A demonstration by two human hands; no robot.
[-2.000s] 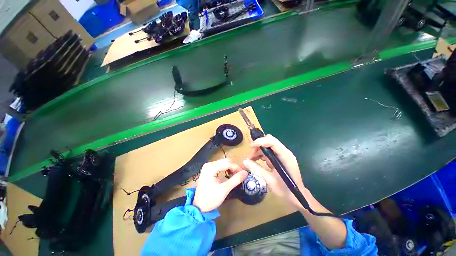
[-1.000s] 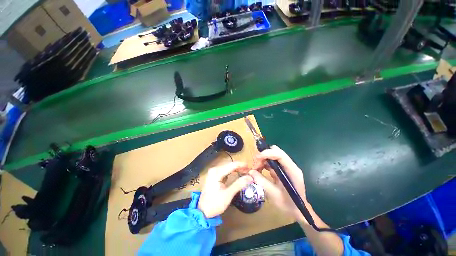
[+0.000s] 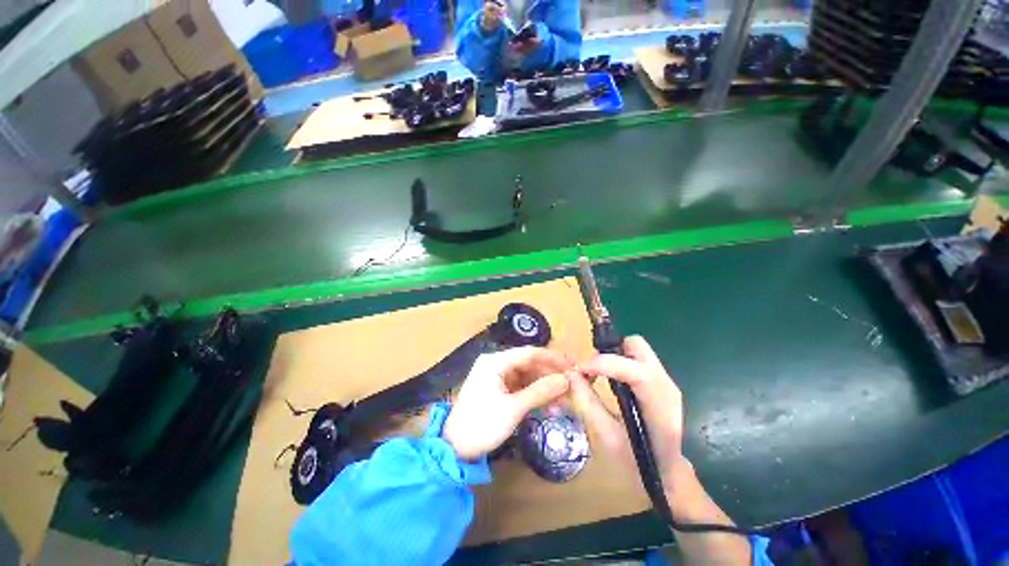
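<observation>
My right hand (image 3: 642, 415) holds the black soldering iron (image 3: 625, 404), its metal tip pointing up and away from the work. My left hand (image 3: 503, 404) has thumb and index finger pinched against my right fingertips, above an earcup (image 3: 553, 444) with a silvery round driver. Something very fine, perhaps a lead wire, seems to be between the fingertips; it is too small to tell. A headphone headband (image 3: 426, 381) lies beyond my left hand, with an earcup (image 3: 523, 325) at its upper end. Two more earcups lie at the lower left. All rest on the cardboard sheet (image 3: 365, 321).
A black headphone pile (image 3: 155, 409) lies left of the cardboard. One headband (image 3: 465, 233) lies on the green conveyor (image 3: 664, 182). A dark tray (image 3: 924, 315) stands far right. A person in blue sleeves (image 3: 553, 39) works across the conveyor.
The view has tilted up, bringing the person across the conveyor into sight. My hands have moved up off the near earcup, uncovering more of its driver. The iron stays in my right hand.
</observation>
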